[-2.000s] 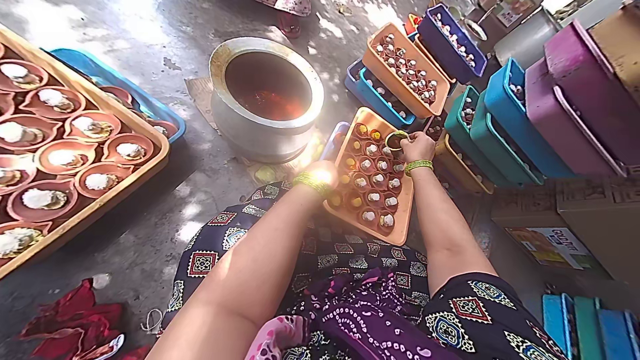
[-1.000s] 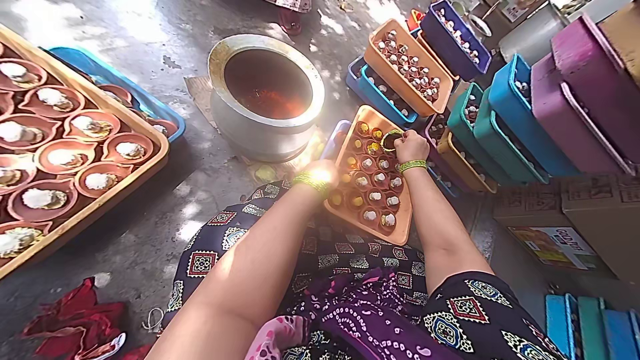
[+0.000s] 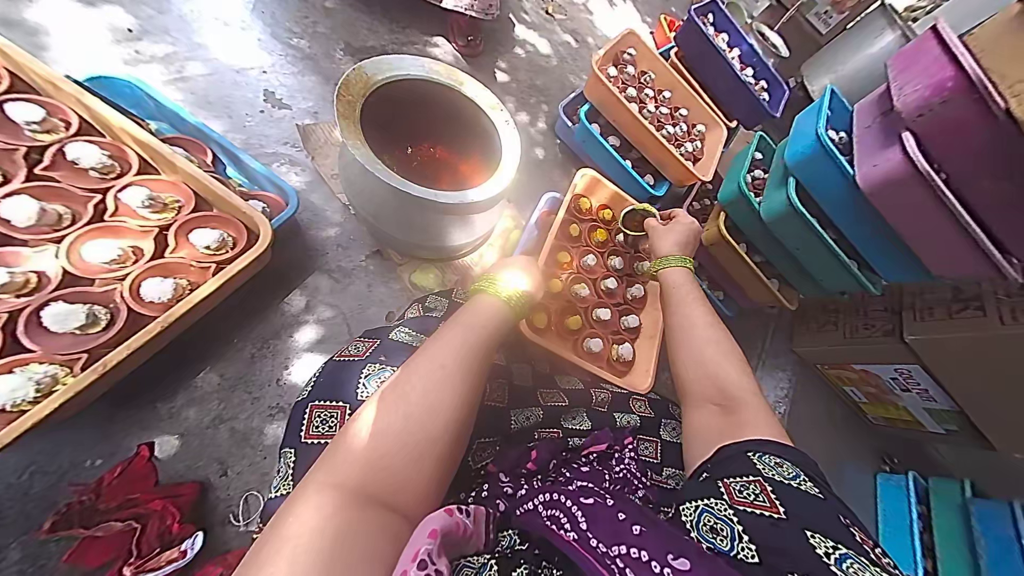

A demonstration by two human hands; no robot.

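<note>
An orange plastic tray (image 3: 646, 364) lies tilted over my lap, holding several small clay lamps. Some lamps have white tufts; others, mostly along the left and top, look filled with yellow. My right hand (image 3: 674, 234) grips a small round cup (image 3: 639, 218) above the tray's upper right part. At the tray's left edge is my left hand (image 3: 518, 280), blurred by bright glare, so its fingers are hard to make out. Beyond the tray stands a large metal pot (image 3: 416, 228) with dark reddish liquid inside.
At left, a big orange tray (image 3: 260, 240) of clay lamps overlaps a blue tray (image 3: 284, 192). Stacked coloured trays, one of them an orange tray (image 3: 596, 84), stand at right, near cardboard boxes (image 3: 848, 324). Red cloth (image 3: 132, 504) lies on the floor at lower left.
My right hand and the cup have shifted slightly over the tray's upper right part. My left hand remains at the tray's left edge.
</note>
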